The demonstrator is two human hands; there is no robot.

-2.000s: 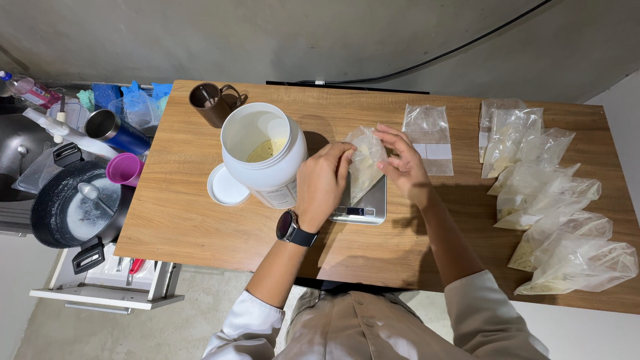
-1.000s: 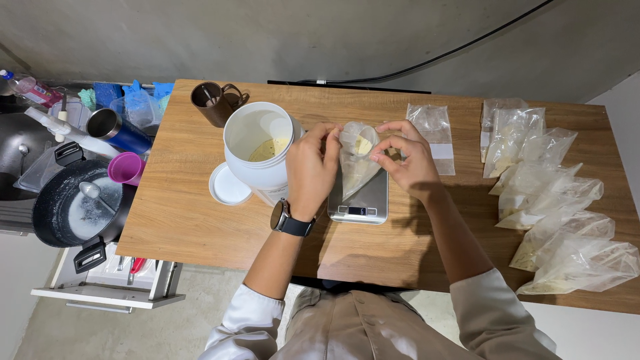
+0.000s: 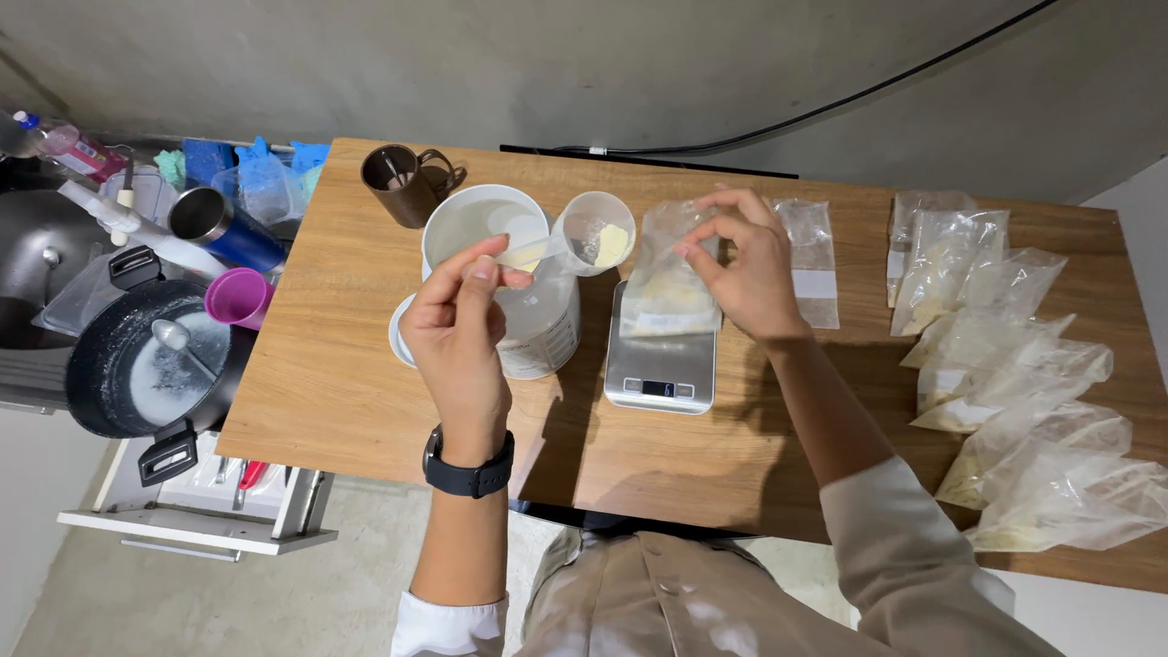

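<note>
My left hand (image 3: 465,310) pinches the handle of a clear plastic measuring scoop (image 3: 598,234), which holds some pale yellow powder and hangs between the tub and the bag. Behind that hand stands a white plastic tub (image 3: 538,333), its lid (image 3: 400,330) lying at its left. A clear plastic bag (image 3: 671,283) with powder at its bottom rests on a digital kitchen scale (image 3: 660,370) with a lit display. Beside the bag's upper right edge is my right hand (image 3: 744,260), thumb and index finger close together; whether they grip the plastic cannot be told.
A flat clear bag (image 3: 810,265) lies right of the scale. Several powder-filled bags (image 3: 995,365) line the table's right end. A brown mug (image 3: 400,187) stands at the back left. Left of the table are a black pot (image 3: 146,356), a purple cup (image 3: 239,297) and an open drawer (image 3: 201,520).
My left hand has moved left, away from the bag, and the scoop is now outside it. One second ago both hands were at the bag's mouth. The bag now sits lower on the scale.
</note>
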